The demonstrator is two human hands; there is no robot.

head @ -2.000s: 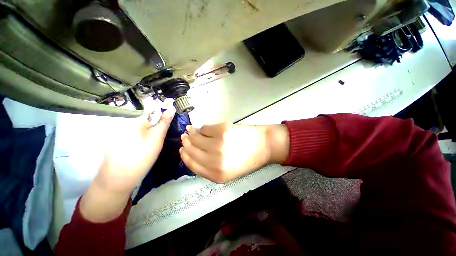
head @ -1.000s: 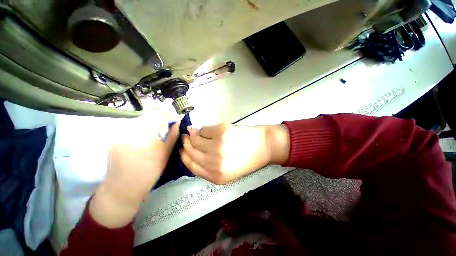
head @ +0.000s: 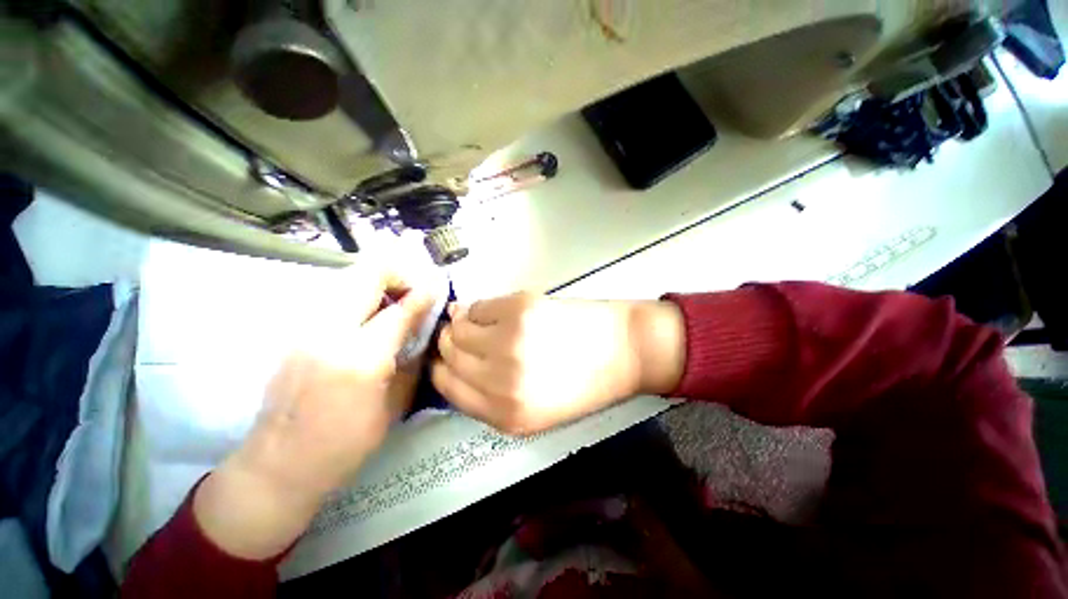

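Note:
White lining (head: 199,351) lies on the machine bed at the left, overexposed near the needle. A navy edge (head: 429,392) shows between my hands. My left hand (head: 340,398) pinches the white edge with thumb and fingers, just below the needle area. My right hand (head: 539,357) is closed on the navy fabric close beside it, fingertips nearly meeting the left hand's. The brass-coloured ridged knob (head: 446,245) sits just above the fingertips. The presser foot and needle are lost in glare.
The cream machine head (head: 504,70) spans the top. A black phone (head: 651,129) and a slim metal tool (head: 515,176) lie behind the needle. A dark looped heap (head: 908,123) is at upper right. Navy pieces (head: 53,398) are piled at left. Ruler markings (head: 410,480) run along the front edge.
My left hand has drawn back from the needle and now pinches a folded white edge. My right hand has barely moved. The view has shifted slightly.

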